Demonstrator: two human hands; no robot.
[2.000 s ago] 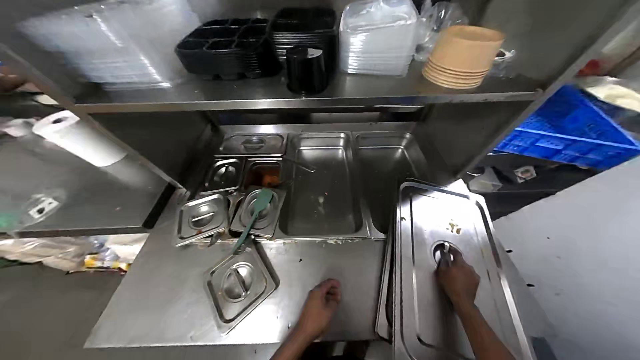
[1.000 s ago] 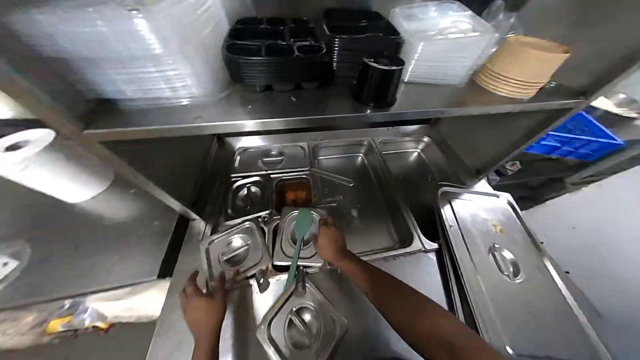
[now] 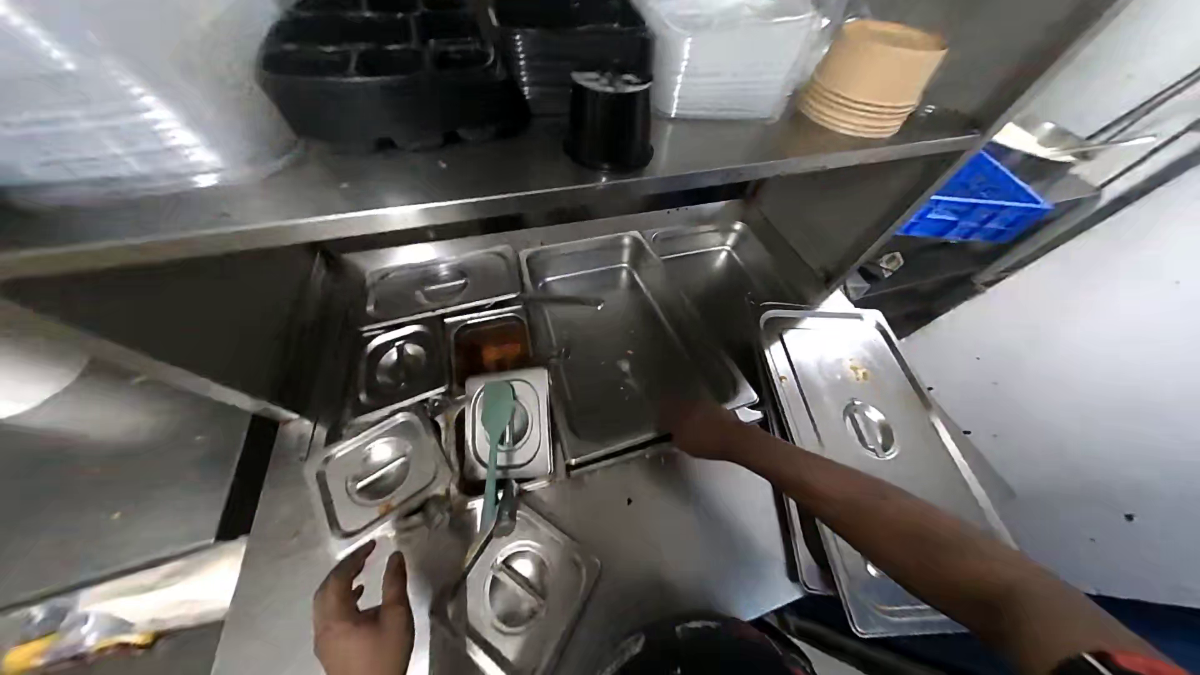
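My left hand (image 3: 364, 609) is above the steel counter, fingers apart and holding nothing, just below a tilted steel lid (image 3: 380, 476). My right hand (image 3: 698, 427) is blurred at the front right edge of a large steel pan (image 3: 614, 347); whether it grips anything cannot be told. A green spatula (image 3: 497, 412) lies across a small lidded pan (image 3: 532, 436). Another steel lid (image 3: 517, 591) rests on the counter in front, with a utensil handle beside it. Behind the spatula, an uncovered small pan holds orange-brown food (image 3: 497, 352). Long steel lids (image 3: 877, 469) are stacked at the right.
Overhead, a steel shelf (image 3: 450, 202) carries black compartment trays (image 3: 384, 94), a black cup (image 3: 609, 127), clear plastic containers (image 3: 736, 66) and brown paper bowls (image 3: 872, 80). A blue crate (image 3: 980, 202) stands at the right, near a white wall (image 3: 1097, 375).
My right hand has moved from the long lid's handle to the small lidded pan, then right to the large pan's front edge. My left hand has moved left from the front middle of the counter.
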